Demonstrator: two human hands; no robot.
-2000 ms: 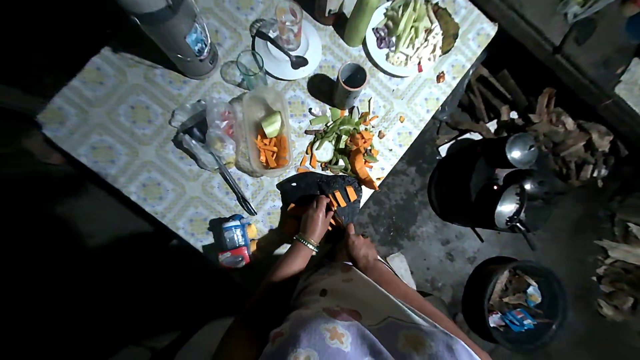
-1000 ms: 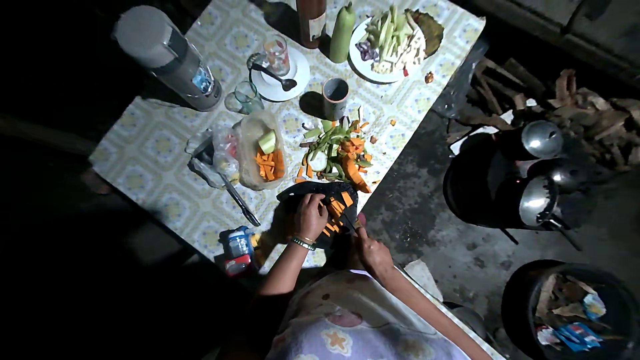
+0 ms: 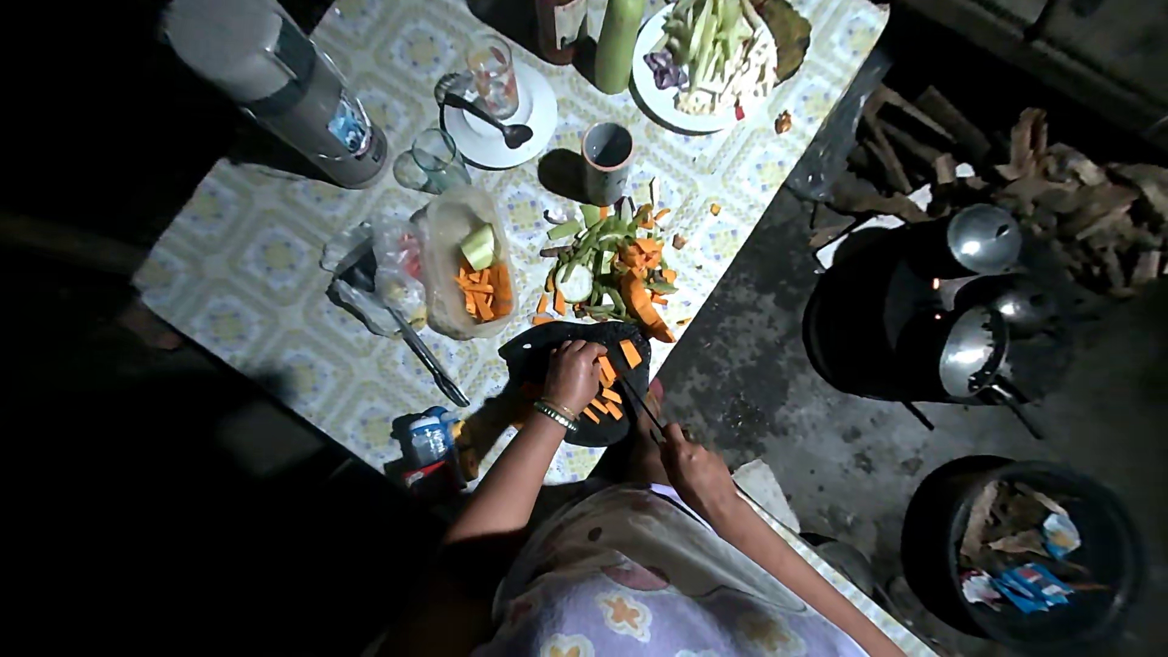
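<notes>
On a black cutting board (image 3: 595, 436) at the table's near edge lie several orange vegetable pieces (image 3: 611, 397). My left hand (image 3: 575, 372), with bracelets at the wrist, rests on the board, its fingertips against an orange piece. My right hand (image 3: 693, 465) grips a knife (image 3: 643, 406), whose blade points up and left over the pieces. Beyond the board is a heap of green and orange peelings (image 3: 598, 260) with a curved orange chunk (image 3: 643, 306). A plastic container (image 3: 443, 265) left of the heap holds orange strips and a pale green chunk.
Tongs (image 3: 429, 356) lie beside plastic bags (image 3: 397, 274). Farther back stand a thermos (image 3: 310, 109), a cup (image 3: 607, 164), a saucer (image 3: 545, 105) with glass and spoon, and a plate of cut vegetables (image 3: 645, 55). Right of the table are metal pots (image 3: 981, 242), firewood (image 3: 1031, 182) and a bin (image 3: 1118, 547).
The knife in my right hand shows more plainly than two seconds ago, and that hand is farther from my left one. My left hand stays at the board. The view has shifted somewhat.
</notes>
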